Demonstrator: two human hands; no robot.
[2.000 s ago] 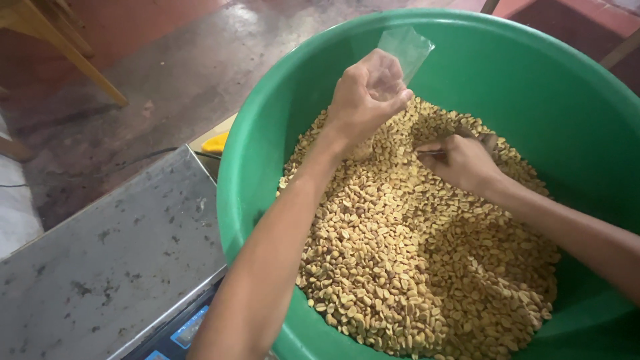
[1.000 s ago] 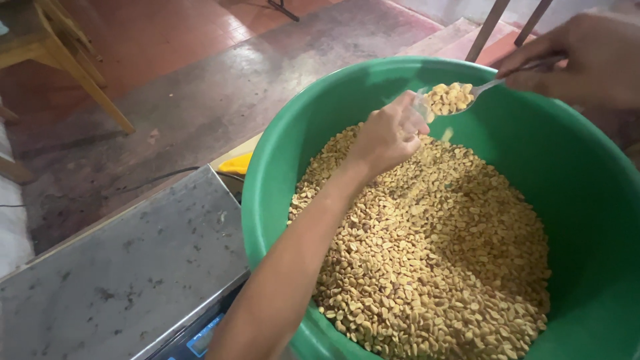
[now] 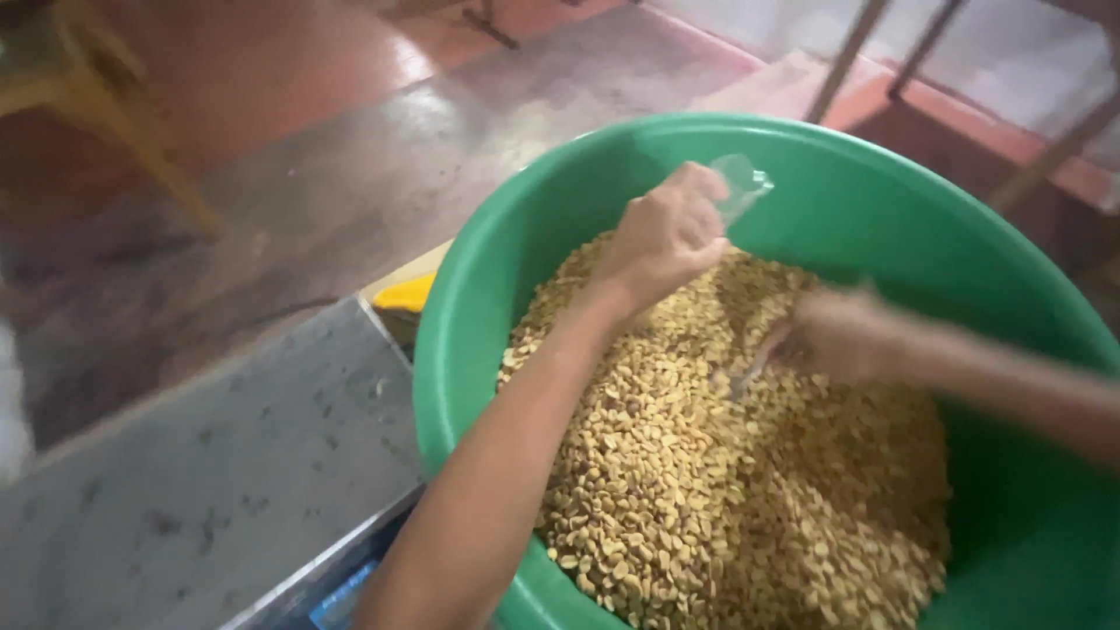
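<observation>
A large green plastic basin [image 3: 455,341] holds a heap of split peanuts [image 3: 656,472]. My left hand [image 3: 674,223] is closed around a small clear plastic bag [image 3: 742,188] above the far part of the heap; how much the bag contains is hidden by my fingers. My right hand [image 3: 836,337], blurred by motion, grips a metal spoon [image 3: 751,374] low over the nuts. The spoon's bowl is down at the surface of the heap, partly among the nuts.
Left of the basin lies a grey, spotted metal surface [image 3: 219,472], with a blue item [image 3: 346,599] below its edge. A yellow object [image 3: 404,293] touches the basin's left side. A wooden chair [image 3: 131,114] stands at upper left, and thin legs [image 3: 849,61] rise behind the basin.
My right hand has brought the spoon down from the bag's mouth, where it held a load of peanuts, to the heap. My left hand still holds the bag.
</observation>
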